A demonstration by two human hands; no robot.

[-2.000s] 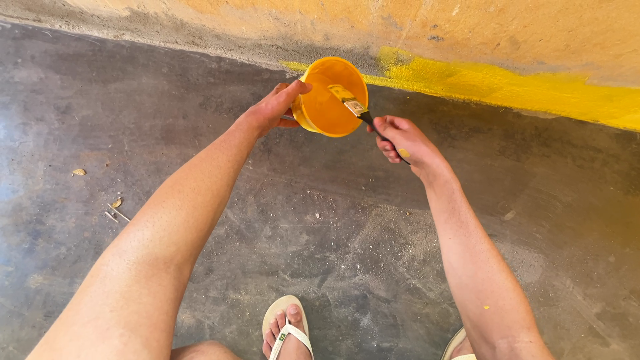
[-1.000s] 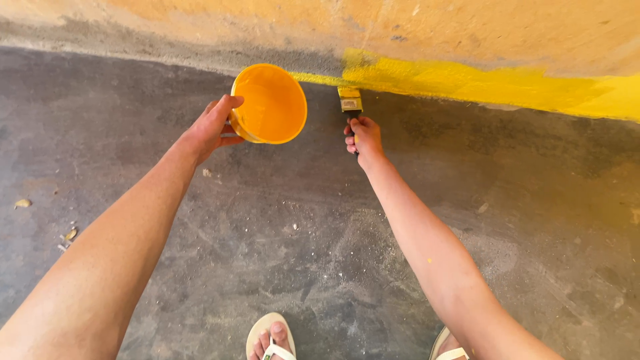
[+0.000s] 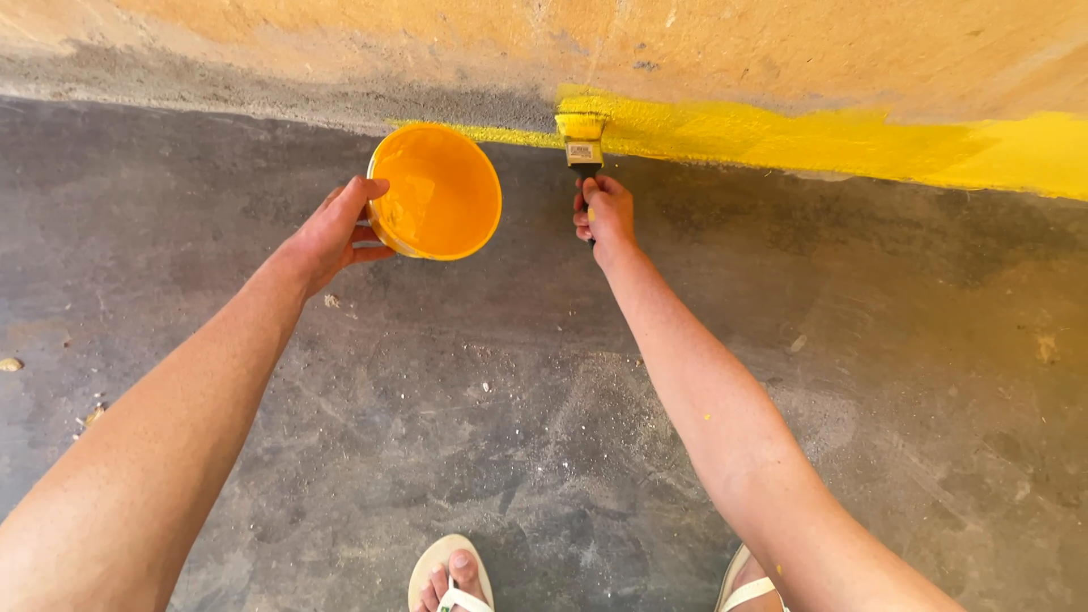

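My left hand [image 3: 338, 225] grips the side of a round yellow-orange plastic bucket [image 3: 435, 191], thumb over the rim and fingers against the outer wall. Wet paint coats part of its inside. In my right hand [image 3: 606, 212] is the black handle of a flat paintbrush [image 3: 584, 151], its bristles loaded with yellow paint and pressed on the base of the wall. They touch the left end of a bright yellow painted band [image 3: 765, 134]. A thin yellow line runs left from there along the wall's bottom edge, partly behind the bucket.
An orange, weathered wall [image 3: 527, 42] with a bare grey lower strip [image 3: 212, 89] meets a dark concrete floor [image 3: 510, 323]. Small debris [image 3: 93, 415] lies at the left. My feet in cream flip-flops [image 3: 450, 578] are at the bottom.
The brush has come out of the bucket, where it was two seconds ago, and reached the wall. Compared with one second ago, its bristles sit higher against the wall. The bucket stays in my left hand.
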